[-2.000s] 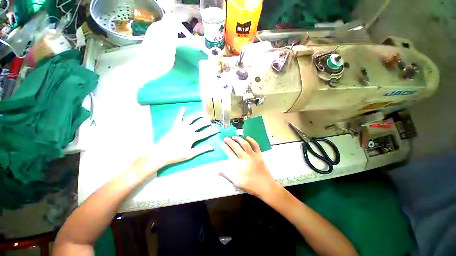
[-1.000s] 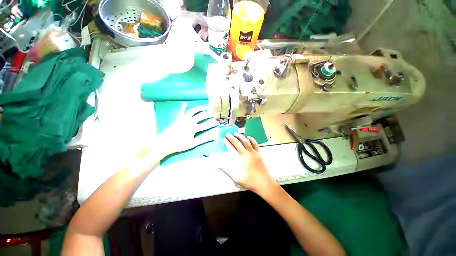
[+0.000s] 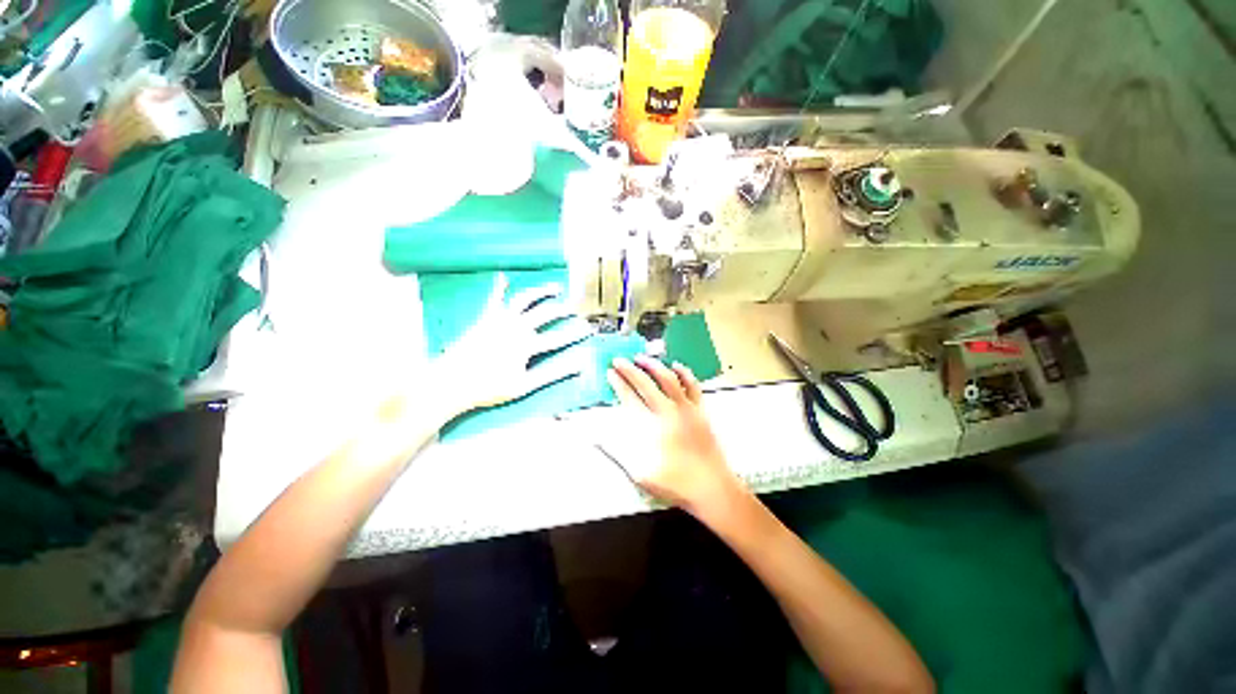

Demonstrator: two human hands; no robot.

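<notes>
A green fabric panel (image 3: 475, 244) lies on the white table under the left end of the cream sewing machine (image 3: 895, 244). Its back part is folded over. My left hand (image 3: 499, 355) lies flat on the panel left of the needle area, fingers spread. My right hand (image 3: 668, 431) rests with its fingertips on the panel's edge just in front of the presser foot (image 3: 651, 325). A small green piece (image 3: 693, 347) lies right of the presser foot. The needle tip is too small and glare-lit to make out.
Black-handled scissors (image 3: 849, 414) lie right of my right hand. An accessory box (image 3: 992, 386) is at the table's right end. A green pile (image 3: 122, 298) is at left, another green mass (image 3: 935, 583) below right. A colander (image 3: 366, 61) and an orange bottle (image 3: 667, 82) stand behind.
The view has shifted somewhat. The panel's front edge has moved back toward the machine, and less of the panel shows in front of my hands. Both hands stay on the fabric.
</notes>
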